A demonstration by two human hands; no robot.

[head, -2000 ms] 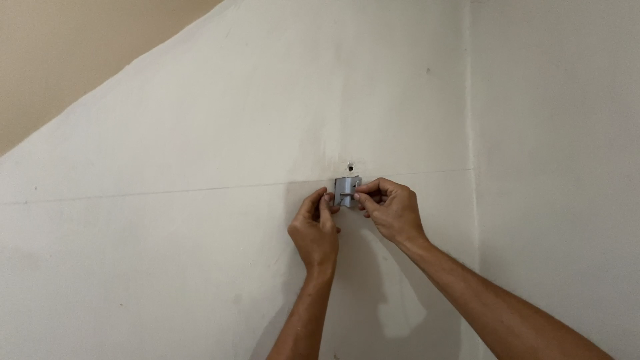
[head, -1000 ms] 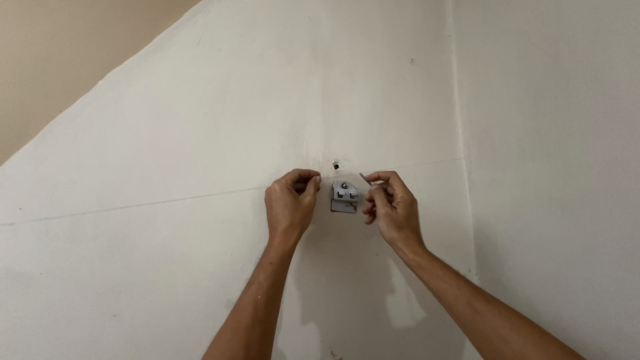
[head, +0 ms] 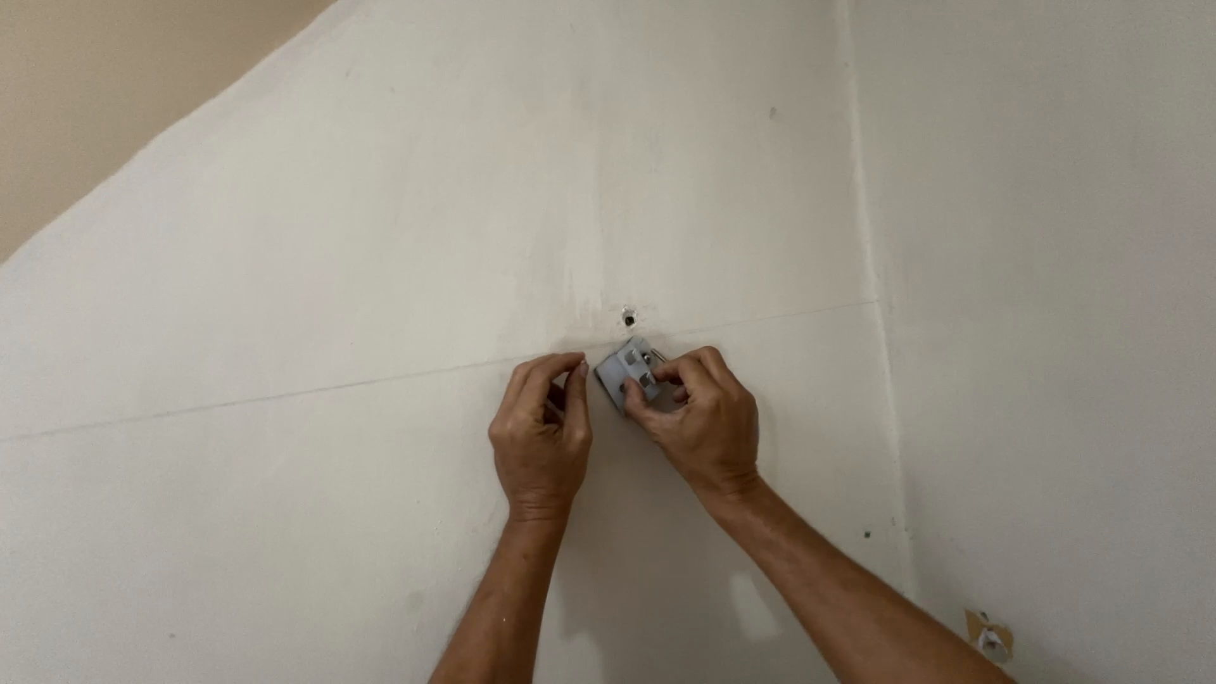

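Observation:
A small grey metal bracket with square slots lies tilted against the wall, just under a drilled hole. My right hand grips its right side, the thumb on its face; a thin metal piece, perhaps a screw, shows by the index finger. To the left of the bracket, my left hand has thumb and index finger pinched together, a tiny pale thing at their tips, too small to name. A pencil line runs across the wall behind the hands.
A wall corner runs down on the right, with the side wall beyond it. A small dark hole is low near the corner. At the lower right is a broken patch with a pale fitting. The upper left wall is beige.
A second ago my right hand was beside the bracket with a thin piece in its fingers; now it grips the bracket, which has turned to a tilt. Two seconds ago both hands were at the bracket.

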